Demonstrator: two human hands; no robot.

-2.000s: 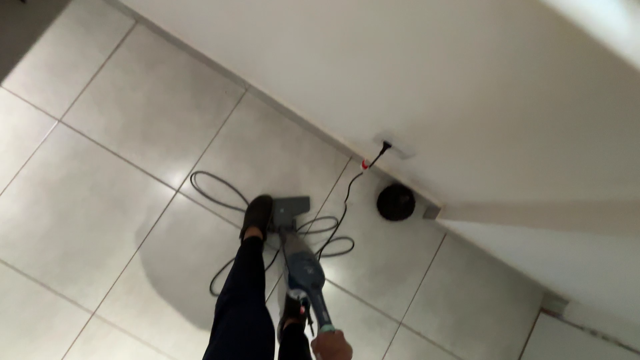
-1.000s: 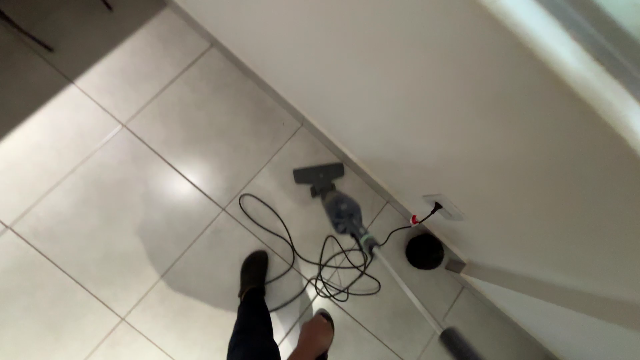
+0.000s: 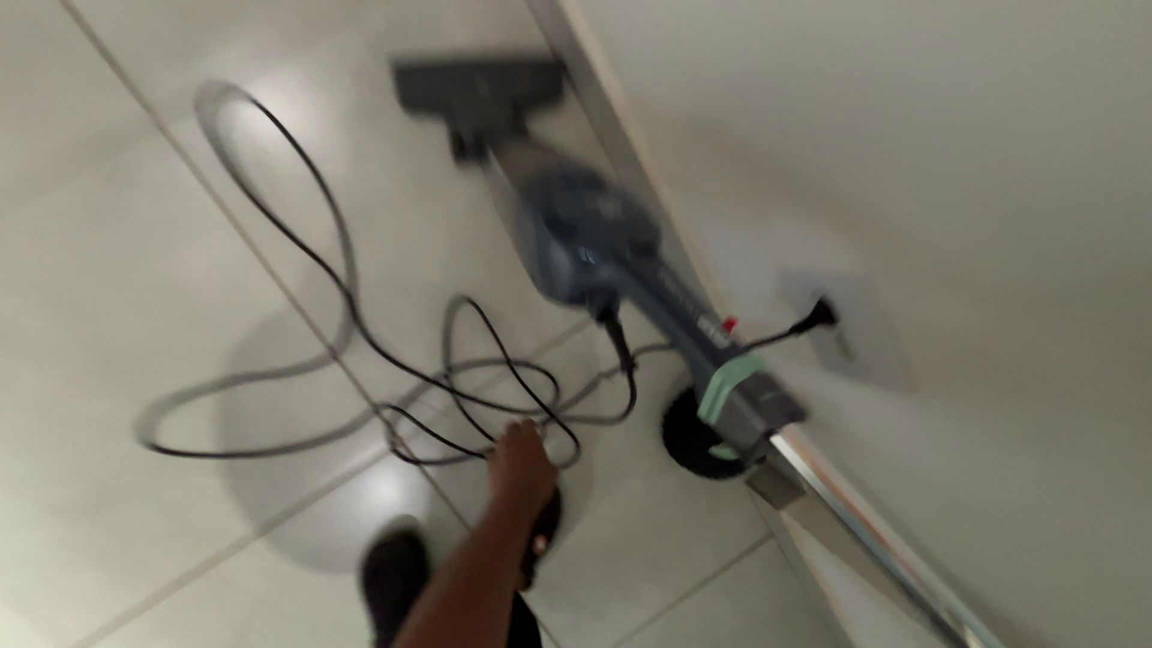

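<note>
A dark blue stick vacuum cleaner (image 3: 594,229) with a green collar leans along the wall side, its dark floor nozzle (image 3: 481,85) on the tiles near the skirting. Its metal tube (image 3: 873,531) runs off the lower right. Several loops of the black power cord (image 3: 355,315) spread over the floor at the left and below the vacuum body. My left hand (image 3: 524,463) reaches down from the bottom, its fingers closed on part of the cord; blur hides the exact hold. My right hand is out of view.
A black plug (image 3: 819,315) sits in a wall socket plate (image 3: 855,333) at the right. A round black object (image 3: 697,436) lies by the wall, partly behind the vacuum handle. A dark shoe (image 3: 394,576) is at the bottom.
My left hand has come into view and taken hold of the cord. The cord's loops have spread out. The view is now much closer to the floor.
</note>
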